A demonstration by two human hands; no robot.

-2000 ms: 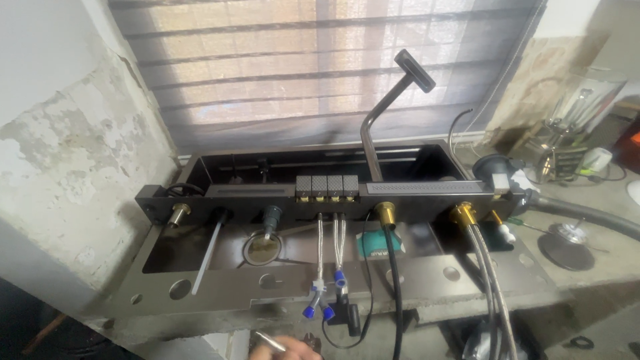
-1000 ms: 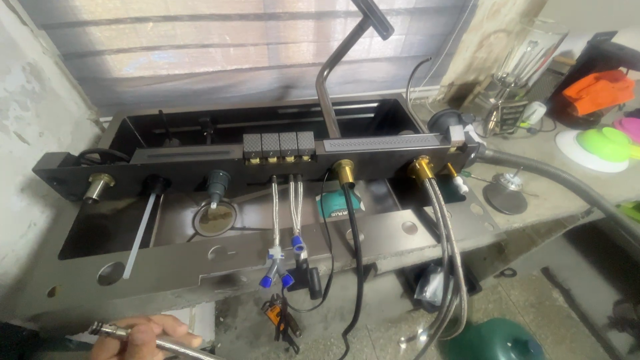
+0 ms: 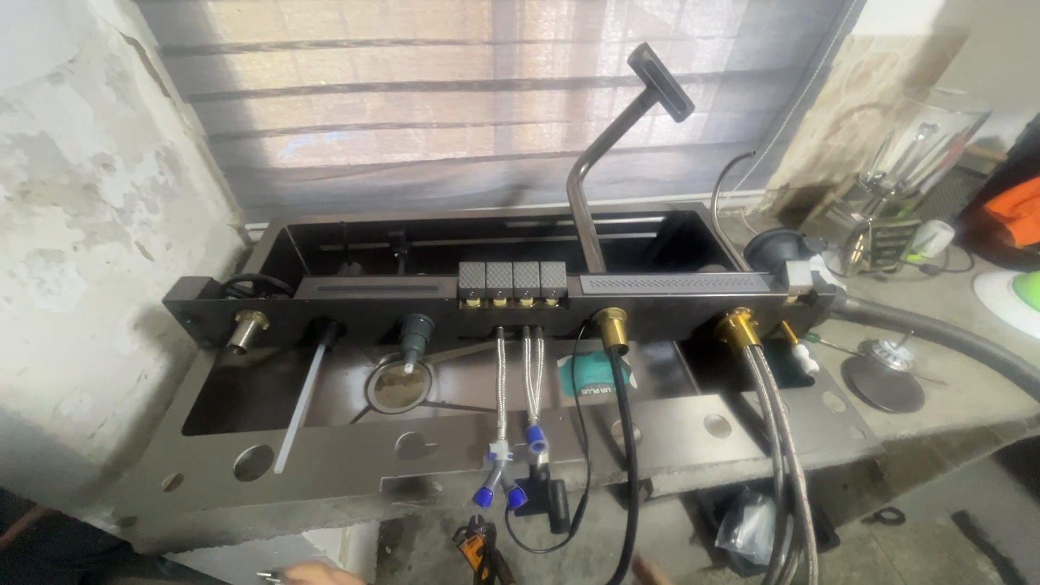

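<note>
At the bottom edge, my left hand (image 3: 321, 574) is partly in view with a thin metal piece (image 3: 270, 577) at its fingers; most of the grip is cut off. A blurred bit of skin, apparently my right hand (image 3: 650, 571), shows beside the black hose (image 3: 626, 455). Above them, a black sink fixture panel (image 3: 382, 315) lies across a dark metal sink (image 3: 325, 443). Braided hoses (image 3: 501, 382) with blue-capped ends (image 3: 483, 496) hang from it. Brass fittings (image 3: 613, 329) and a bent faucet spout (image 3: 578, 183) are mounted on the panel.
Orange-handled pliers (image 3: 474, 546) lie below the sink's front edge. A grey corrugated drain hose (image 3: 934, 321) runs right, near a strainer (image 3: 886, 357) and a glass blender (image 3: 910, 162). A plastic bag (image 3: 747, 524) sits in a black container. A rough wall stands left.
A second ago my left hand gripped a long metal piece at the lower left; now it is lower in view, mostly cut off. The view has swung right, then back.
</note>
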